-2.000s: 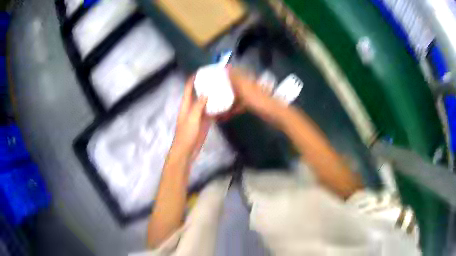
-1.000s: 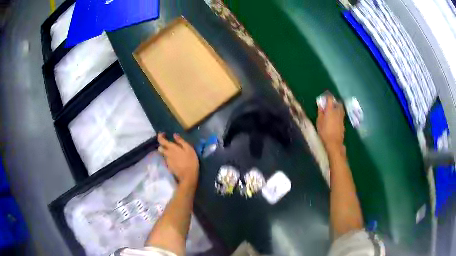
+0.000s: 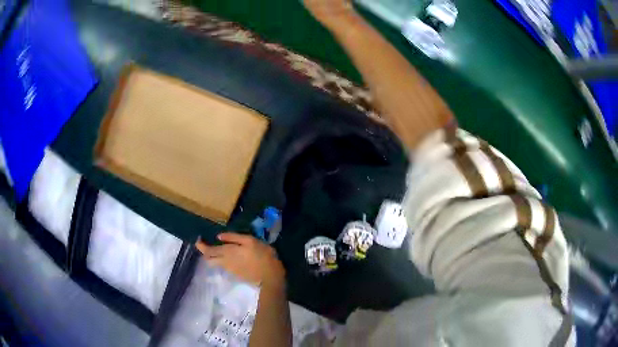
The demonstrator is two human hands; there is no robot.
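Two socket inner modules, one (image 3: 320, 254) beside the other (image 3: 356, 239), lie on the dark green bench. A white socket cover with dark slots (image 3: 392, 223) lies just right of them. My left hand (image 3: 242, 257) rests at the rim of the nearest black tray, fingers apart, holding nothing visible. White slotted parts (image 3: 234, 325) show in that tray's cloudy liner, partly behind my left forearm. My right hand (image 3: 328, 7) reaches over the green conveyor at the top edge; it is cut off, and whether it holds anything cannot be told.
A brown cardboard tray (image 3: 183, 142) lies on the bench, with a small blue part (image 3: 269, 223) beside it. A black curved object (image 3: 332, 159) sits near the conveyor edge. White pieces (image 3: 425, 38) lie on the conveyor. Blue corrugated sheet (image 3: 44, 81) overlaps the black trays at left.
The view has turned, and the modules and cover still lie together. My right hand has reached farther along the conveyor, leaving the picture partly. My left hand remains at the tray rim.
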